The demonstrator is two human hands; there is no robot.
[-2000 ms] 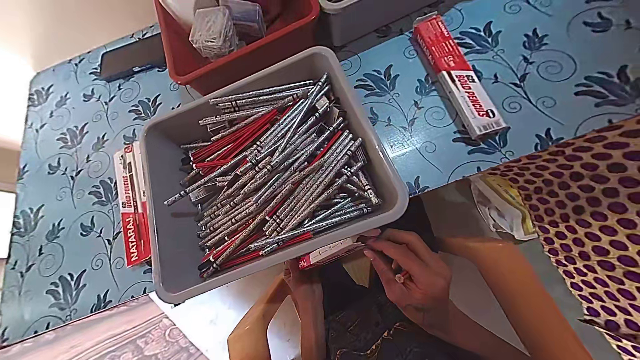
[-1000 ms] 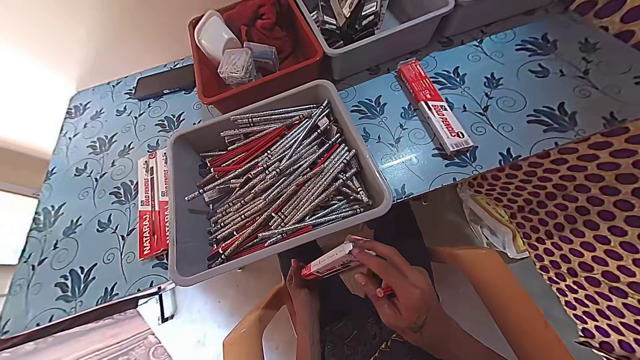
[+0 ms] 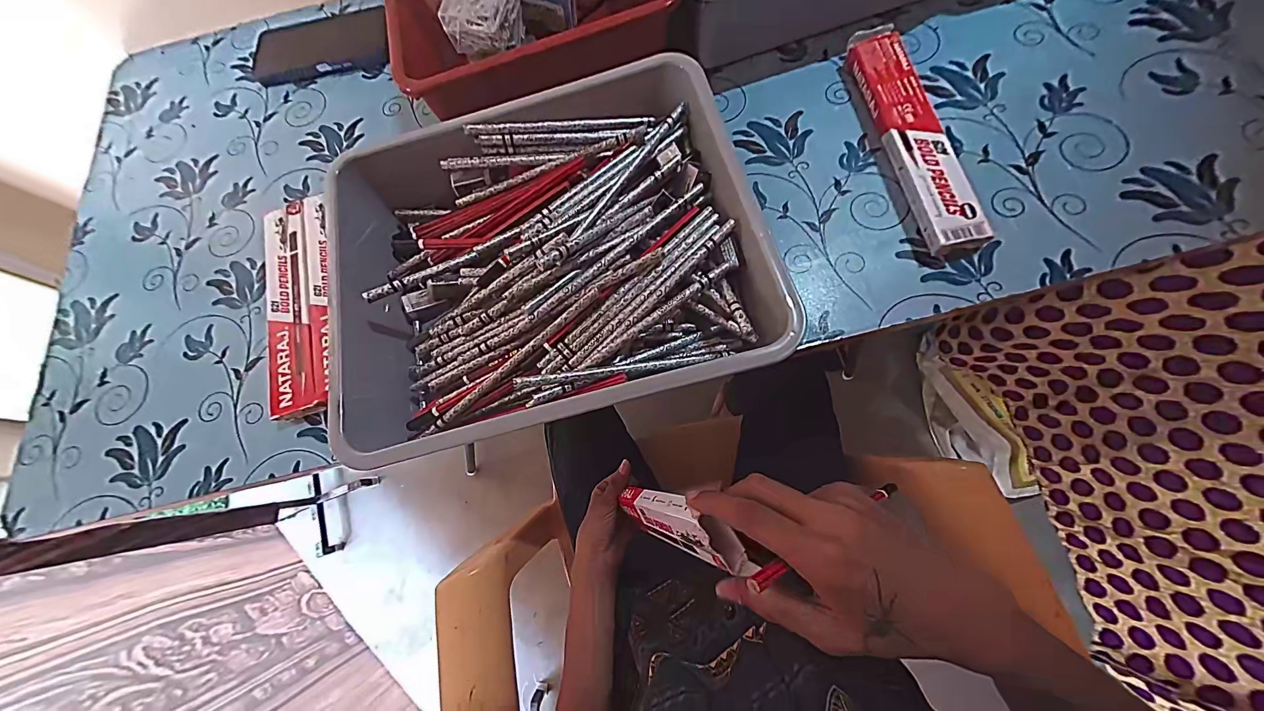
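Note:
My left hand (image 3: 602, 518) grips the far end of a small red and white pencil box (image 3: 676, 523) over my lap. The box's near end appears open. My right hand (image 3: 829, 563) touches the box with its fingers and holds a red pencil (image 3: 770, 575) with a dark tip pointing away to the right. Just beyond my hands, a grey plastic tub (image 3: 563, 420) at the table's edge holds many patterned silver pencils (image 3: 592, 267) and some red pencils (image 3: 523, 202).
Natraj pencil boxes (image 3: 294, 336) lie left of the tub, another pencil box (image 3: 918, 148) at right. Behind stand a red plastic bin (image 3: 543, 59) and a dark flat object (image 3: 321, 44). A purple-dotted cloth (image 3: 1165, 425) hangs at right, beside a chair's arm (image 3: 484, 612).
The small box has come lower, away from the tub's rim, and its end is turned toward my right hand. The red pencil now shows more fully in that hand.

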